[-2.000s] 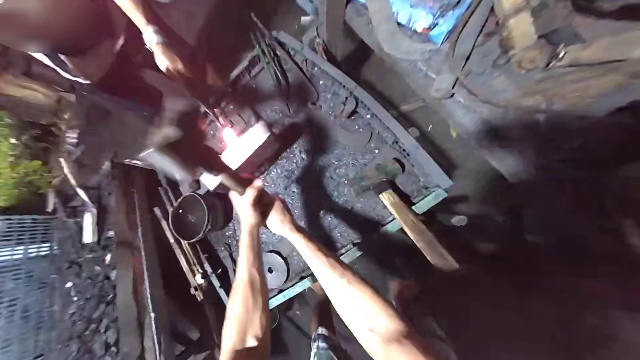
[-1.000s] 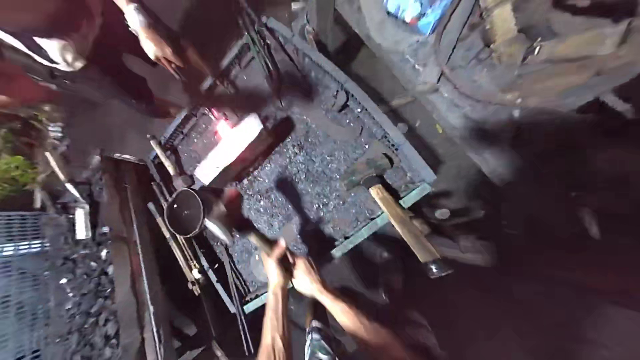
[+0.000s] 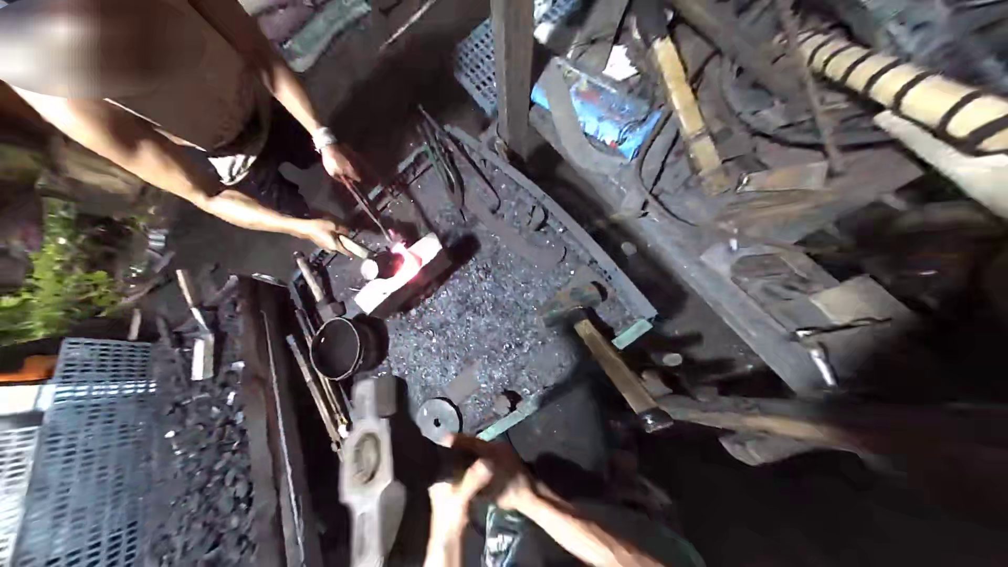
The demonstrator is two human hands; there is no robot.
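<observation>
At the bottom centre, my left hand (image 3: 457,492) and my right hand (image 3: 504,476) are closed together on the dark handle of a sledgehammer. Its large steel head (image 3: 368,465) is left of my hands, close to the camera. Beyond it, a glowing piece of metal (image 3: 405,258) rests on a bright steel block, likely an anvil (image 3: 378,293). A co-worker's one hand (image 3: 340,163) holds tongs (image 3: 366,206) toward the glowing piece. The other hand (image 3: 324,235) grips a small hammer (image 3: 368,268) beside it.
Metal flakes cover the low tray around the block. A wooden-handled hammer (image 3: 618,366) lies across its right corner. A round dark container (image 3: 337,349) and a metal disc (image 3: 439,420) stand nearer. Coal lumps (image 3: 209,465) and a blue plastic crate (image 3: 94,441) are at left, a cluttered bench (image 3: 709,291) at right.
The sledgehammer and my hands have moved away from the glowing metal, down toward my body. The co-worker's small hammer is now at the glowing piece. The view has shifted widely.
</observation>
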